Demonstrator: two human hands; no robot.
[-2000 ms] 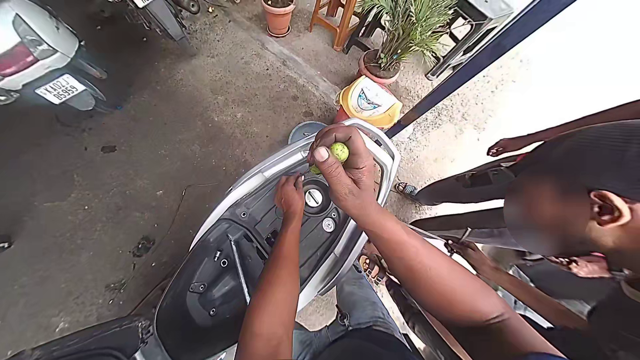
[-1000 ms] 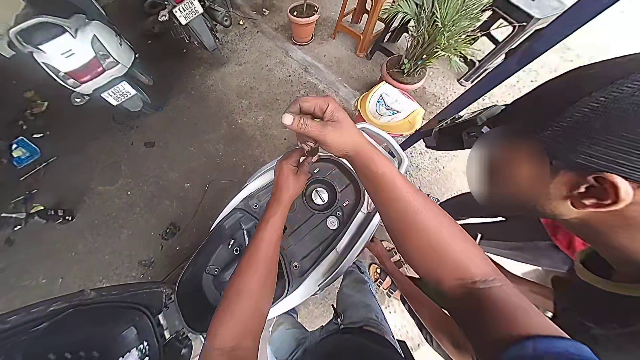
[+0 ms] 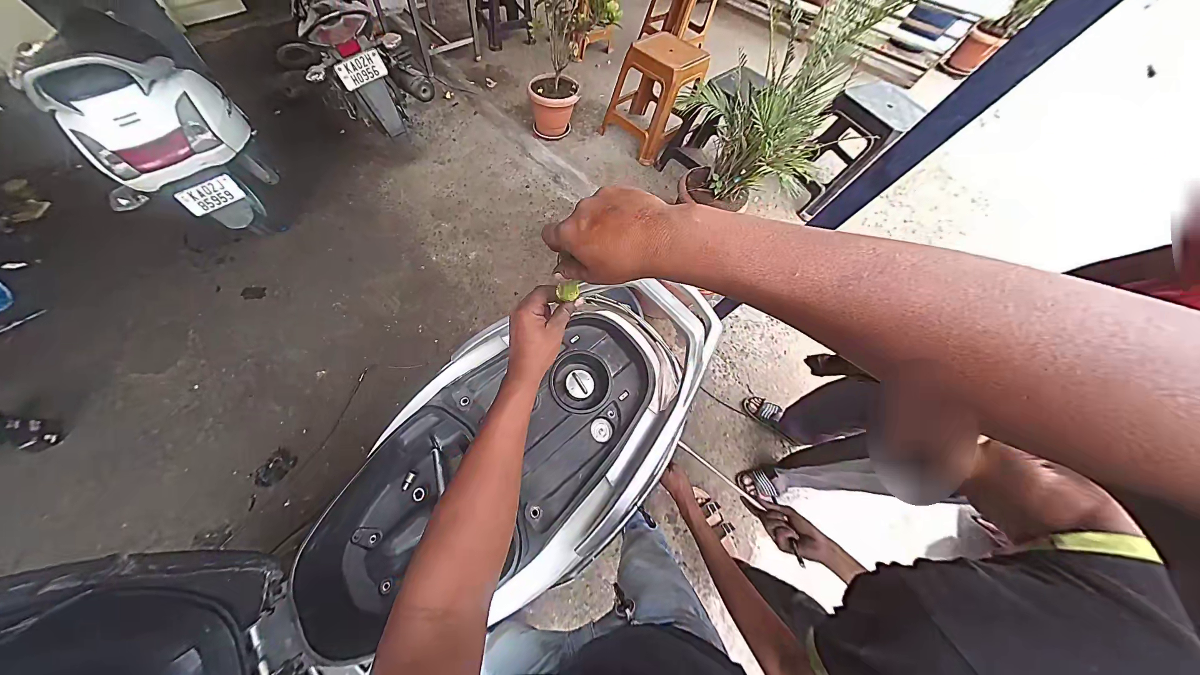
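Observation:
My left hand (image 3: 541, 328) holds a small yellow-green thing (image 3: 567, 291) between thumb and fingers, above the rear of a scooter with its seat up. What the thing is I cannot tell. Just above it is my right hand (image 3: 614, 234), fingers curled and pointing down; whether it touches or grips anything is hidden. Below both hands lie the round fuel cap (image 3: 579, 383) and the dark underseat storage well (image 3: 361, 525), edged by white body panels. A pale grab rail (image 3: 698, 328) curves round the scooter's tail.
At right a co-worker in a dark shirt (image 3: 984, 609) crouches close to the scooter, a thin rod (image 3: 717, 472) near one hand. Potted plants (image 3: 553, 106), an orange stool (image 3: 656, 89) and a blue post (image 3: 966, 103) stand beyond. A white scooter (image 3: 141, 122) is parked at upper left.
Two seconds ago my right hand held a round green thing; now a yellow-green thing shows at my left fingertips. The co-worker's head has moved lower. The view has shifted.

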